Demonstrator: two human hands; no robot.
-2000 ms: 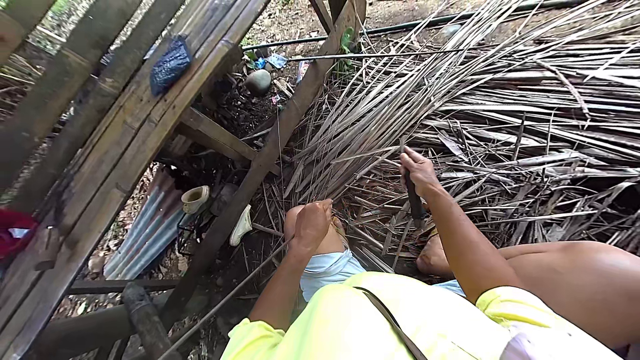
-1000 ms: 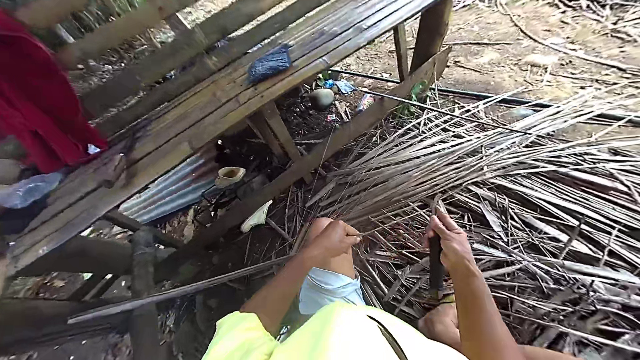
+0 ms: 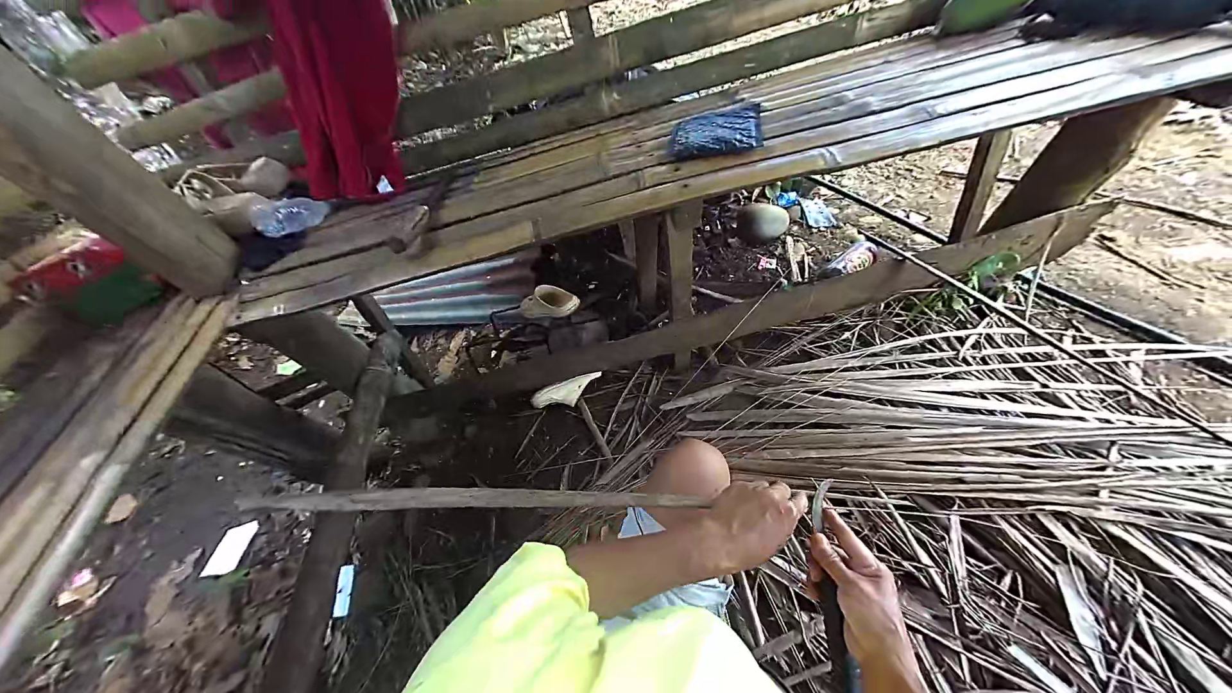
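My left hand (image 3: 756, 525) is closed around one end of a long, thin dry stick or palm midrib (image 3: 462, 499), which reaches left past my knee. My right hand (image 3: 861, 587) grips the dark handle of a knife (image 3: 821, 510) with a short curved blade. The blade's tip points up, just right of my left fingers; whether it touches the stick I cannot tell. Beneath and beyond both hands lie dry palm fronds (image 3: 962, 423), their long narrow leaflets spread to the right.
A bamboo bench (image 3: 597, 188) runs across the far side, with a dark plastic packet (image 3: 717, 131) and a clear plastic bottle (image 3: 289, 217) on it. A wooden brace (image 3: 751, 322) stands before it. Red cloth (image 3: 337, 96) hangs at the back left. A wooden post (image 3: 106, 173) rises at left.
The view has swung left, showing more of the bench. The stick at my left hand now lies nearly level instead of slanting down to the left. My hands have come closer together.
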